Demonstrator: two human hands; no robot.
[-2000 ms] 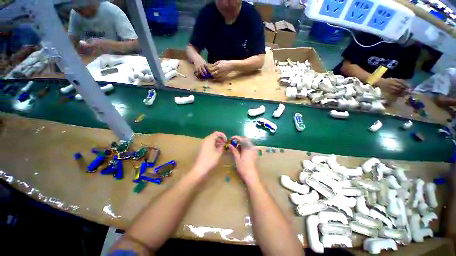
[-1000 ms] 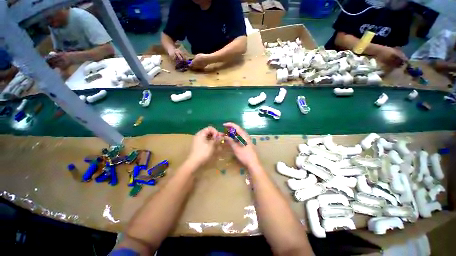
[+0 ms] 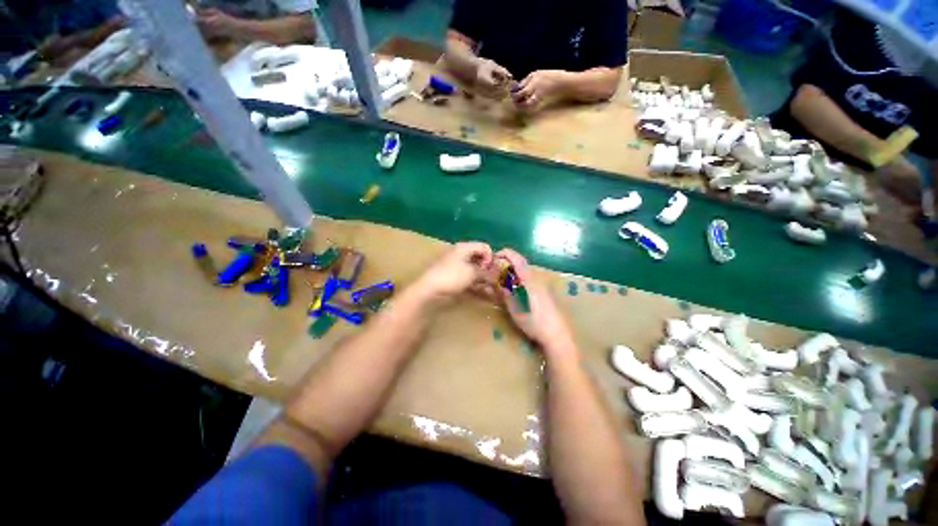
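My right hand (image 3: 535, 308) holds a small battery-and-board assembly (image 3: 510, 282) with dark blue, orange and green parts. My left hand (image 3: 463, 269) is beside it, its fingertips pinched close to the assembly; whether they grip a part of it is too small to tell. Both hands are just above the brown bench covering (image 3: 422, 360), near the belt's near edge. A heap of battery-and-board assemblies (image 3: 276, 269) lies to the left. A large heap of white housings (image 3: 761, 401) lies to the right.
The green conveyor belt (image 3: 494, 195) crosses beyond my hands, carrying several white housings, some part-filled (image 3: 644, 239). A pale metal post (image 3: 231, 123) stands at the left. People work across the belt, with another housing heap (image 3: 761, 154). Small green pads (image 3: 597, 289) lie by the belt.
The view has shifted and tilted, so the scene sits differently in the picture. The hands remain close together; the assembly stays in the right hand.
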